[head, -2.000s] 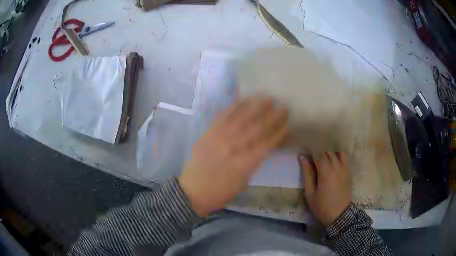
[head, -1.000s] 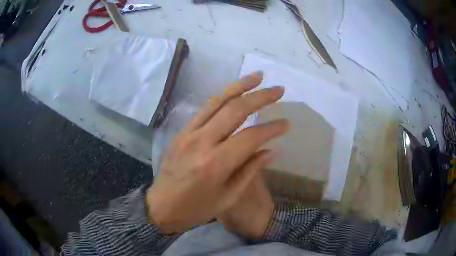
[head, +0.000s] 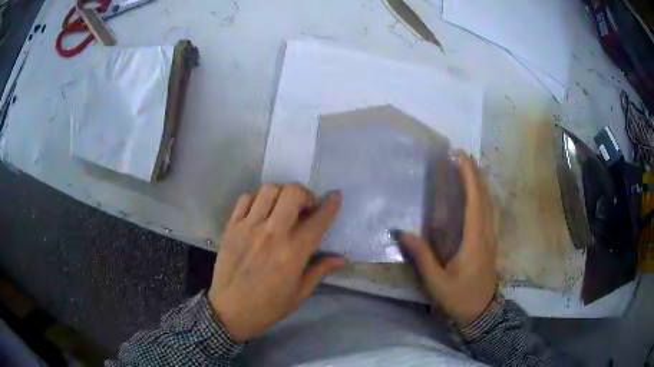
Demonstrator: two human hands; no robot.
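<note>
The shiny grey pocket template (head: 373, 183) lies on the beige pocket piece (head: 391, 115), whose rim shows along the top and whose brown band shows at the right. Both lie on a larger white sheet (head: 308, 82). My left hand (head: 269, 244) has thumb and forefinger at the template's lower left edge. My right hand (head: 462, 247) has its thumb on the template's lower right part and its fingers around the pocket piece's right edge. The hands hide parts of the lower edges.
The finished pile (head: 122, 111) is at left, with red-handled scissors (head: 75, 32) above it, cut off by the frame. A fabric strip (head: 412, 21) lies at top. White sheets (head: 513, 36) are upper right. The iron (head: 581, 193) stands at right on its dark rest (head: 609, 269).
The template now lies on the pocket piece. The brown band has turned from the near side to the right. My hands, crossed before, are now apart at either side.
</note>
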